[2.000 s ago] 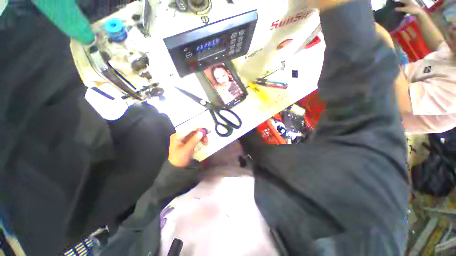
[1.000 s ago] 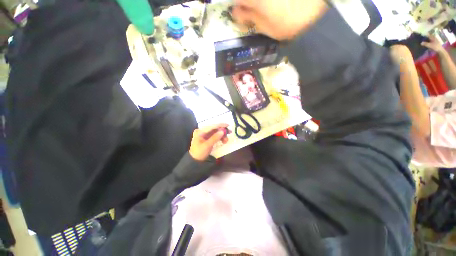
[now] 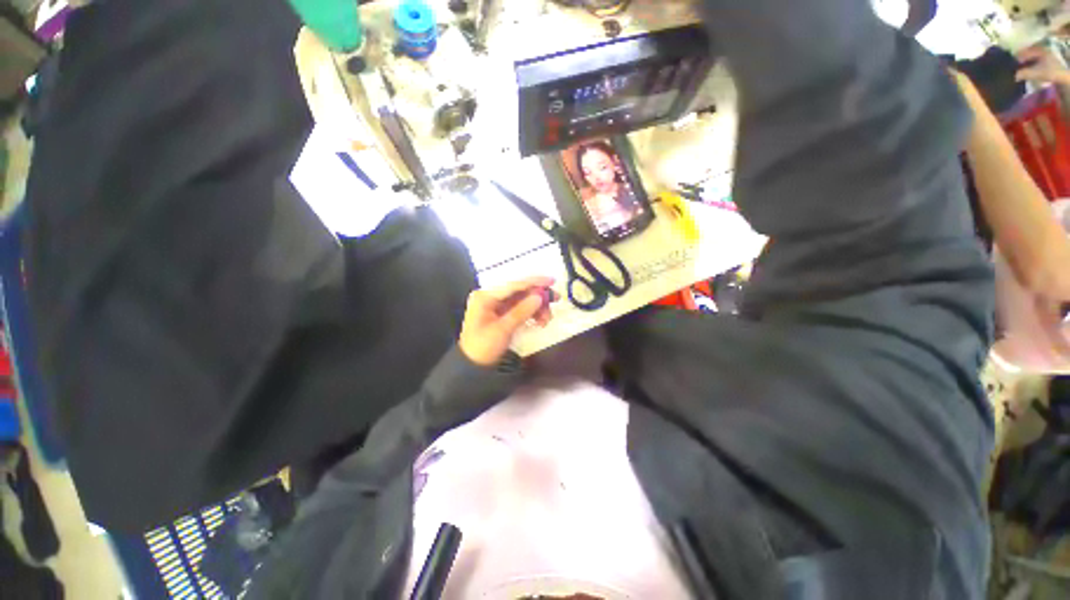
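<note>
My left hand point(image 3: 505, 319) is over the table's front edge and pinches a small purple-red round item point(image 3: 544, 295) at its fingertips. My right arm reaches up past the control panel point(image 3: 616, 91); my right hand is out of the picture above. Fabric scissors point(image 3: 563, 249) lie right of my left hand, handles toward me, blades toward the brightly lit needle area point(image 3: 455, 211). A smartphone point(image 3: 607, 190) with a lit screen lies beside them. Black fabric point(image 3: 188, 258) covers the table's left side and hangs off it.
White paper point(image 3: 340, 182) lies left of the needle. A yellow tool point(image 3: 677, 217) is right of the phone. A blue thread cone point(image 3: 415, 28) and a green one point(image 3: 329, 21) stand at the top. A blue crate point(image 3: 194, 553) is lower left. Another person's arm point(image 3: 1018, 205) is at right.
My right hand came into view over the control panel, then passed out of the top edge. The view shifted. My left hand still pinches the small round item.
</note>
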